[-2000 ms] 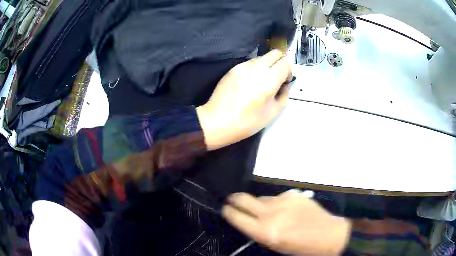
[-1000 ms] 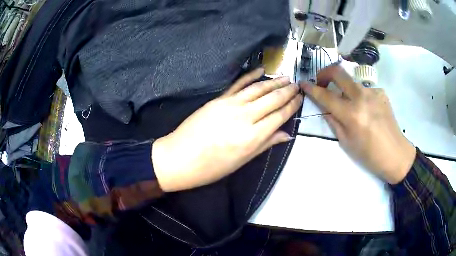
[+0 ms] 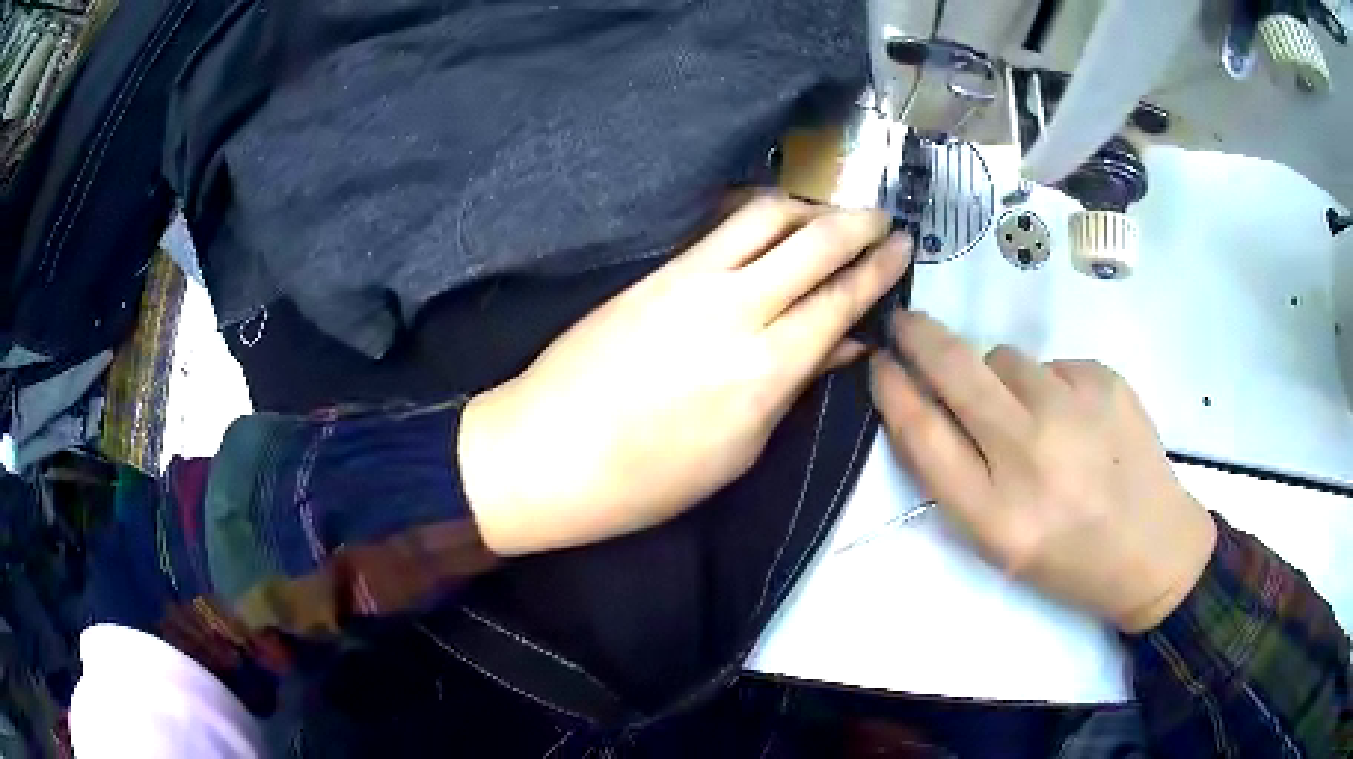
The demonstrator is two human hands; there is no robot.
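A dark denim garment panel [image 3: 623, 623] lies over the machine table and hangs down over its front edge, with pale stitch lines along its right edge. A greyer part of the cloth [image 3: 490, 148] lies folded on top. My left hand [image 3: 668, 371] lies on the cloth, its fingertips pressing the edge just in front of the presser foot [image 3: 913, 178]. My right hand [image 3: 1024, 460] pinches the cloth edge between thumb and finger, close to my left fingertips. A thin spike [image 3: 886, 527] sticks out from under my right hand. The pinched edge is partly hidden.
The white sewing machine head [image 3: 1172, 74] is at the upper right, with a cream tension dial [image 3: 1104, 242] beside the slotted needle plate [image 3: 957, 200]. Dark cloth with stitch lines [image 3: 89, 163] lies at the far left. The white table [image 3: 979, 623] ends in a dark front edge.
My right hand came up from the lap to the cloth edge, then moved slightly back towards me from the presser foot. My left hand lies flatter on the cloth. The panel's stitched edge now shows.
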